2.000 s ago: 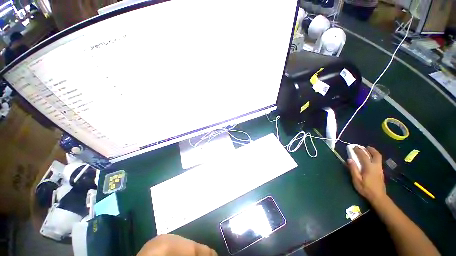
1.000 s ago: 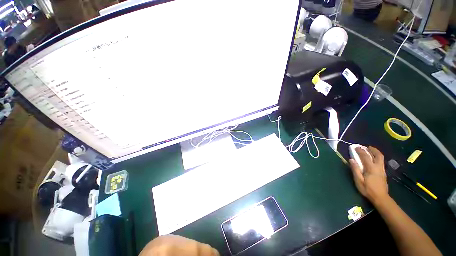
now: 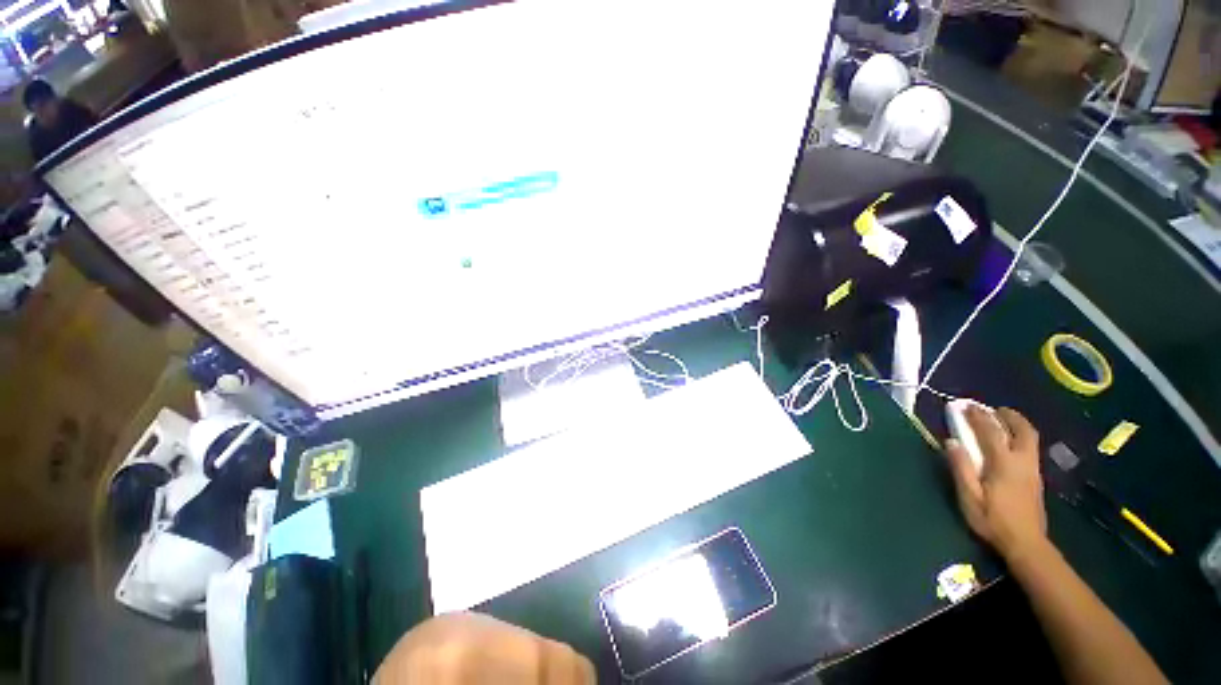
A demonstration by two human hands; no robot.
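Note:
My right hand (image 3: 1004, 479) rests over the small white mouse (image 3: 964, 438) on the dark green bench, fingers curved on it. My left hand (image 3: 482, 653) is cut off by the bottom edge; only its rounded back shows, so its fingers and anything in them are hidden. The large monitor (image 3: 509, 187) shows a mostly white page with a light blue box near the middle and list rows at left. A plain white slab (image 3: 609, 495) lies below it. A glossy phone (image 3: 687, 602) with strong glare lies near the bench edge.
A black bulky case (image 3: 884, 254) stands right of the monitor. A yellow tape roll (image 3: 1075, 364) and a yellow-and-black pen-like tool (image 3: 1146, 530) lie at right. White cable (image 3: 837, 395) lies in coils. White camera-like units (image 3: 174, 569) and a clear box (image 3: 327, 468) are at left. A person (image 3: 54, 118) is far back left.
A light blue box and a small green spot now show on the monitor. The whole view has shifted slightly. My right hand stays on the mouse.

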